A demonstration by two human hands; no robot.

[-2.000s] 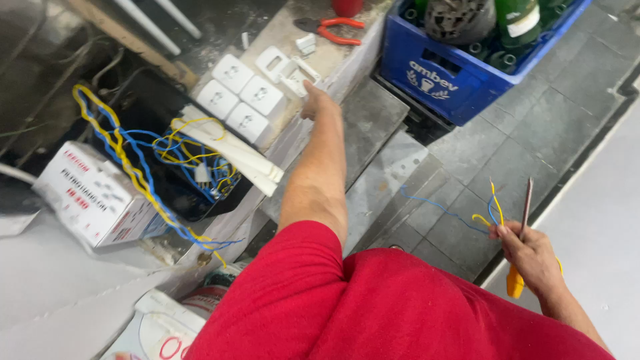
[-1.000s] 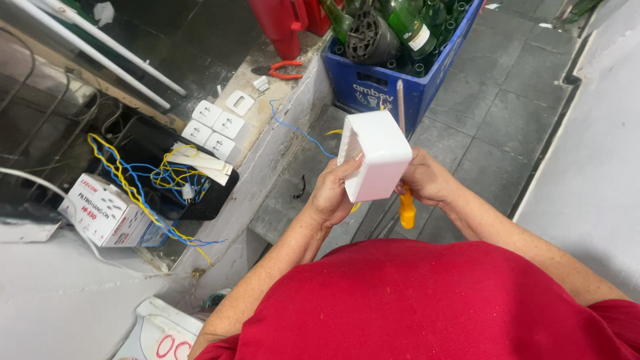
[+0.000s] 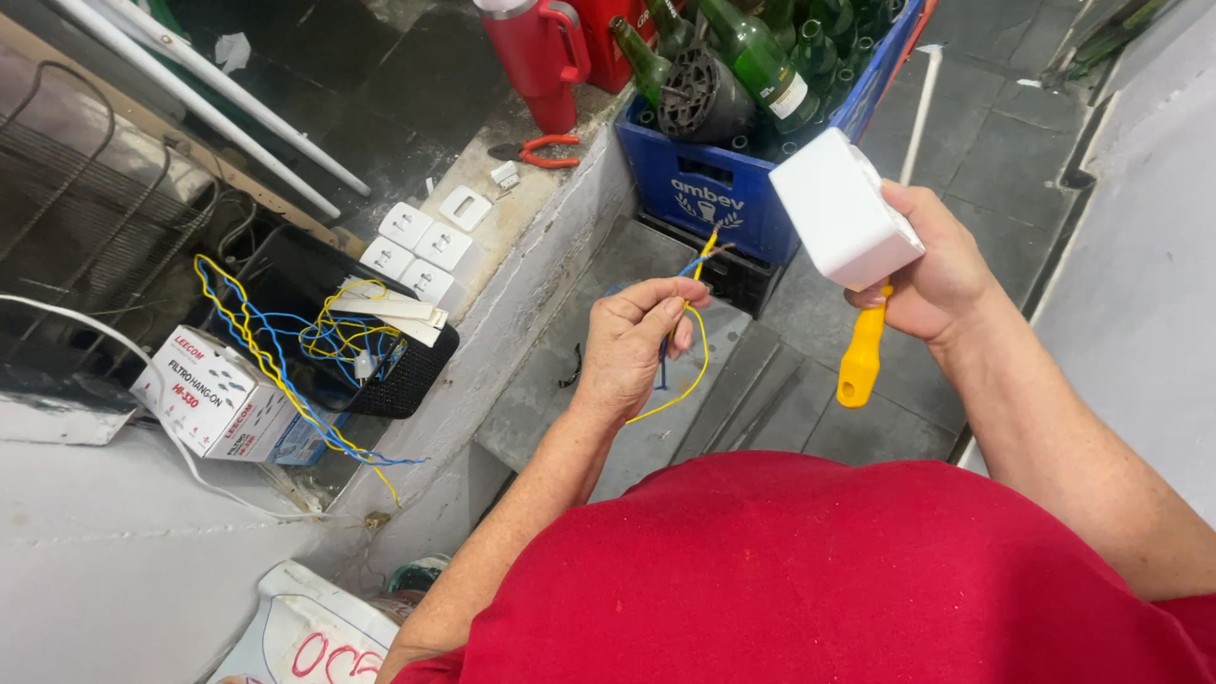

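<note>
My left hand (image 3: 635, 347) pinches a yellow wire (image 3: 705, 356) and a blue wire (image 3: 696, 263) between thumb and fingers, their bare copper ends pointing up past the fingertips. In my right hand (image 3: 940, 266) are a white plastic box (image 3: 836, 214), probably a surface-mount electrical box, and a screwdriver with a yellow handle (image 3: 862, 356). The handle hangs below the box and the shaft rises behind the fingers. On the ledge to the left lie several white outlet modules (image 3: 445, 245), a white frame piece (image 3: 465, 208) and pliers with red handles (image 3: 549, 152).
A black basket (image 3: 399, 389) holds blue and yellow wires and white strips, beside a cardboard filter box (image 3: 214, 394). A blue crate (image 3: 708, 195) of green bottles stands ahead, near a red tumbler (image 3: 541, 66) on the ledge (image 3: 532, 228). A white wall (image 3: 1140, 218) bounds the right side.
Two seconds ago my left hand was at the white pieces on the ledge; a second ago both hands were at the white box. Now the right hand holds the box and the left pinches the wires.
</note>
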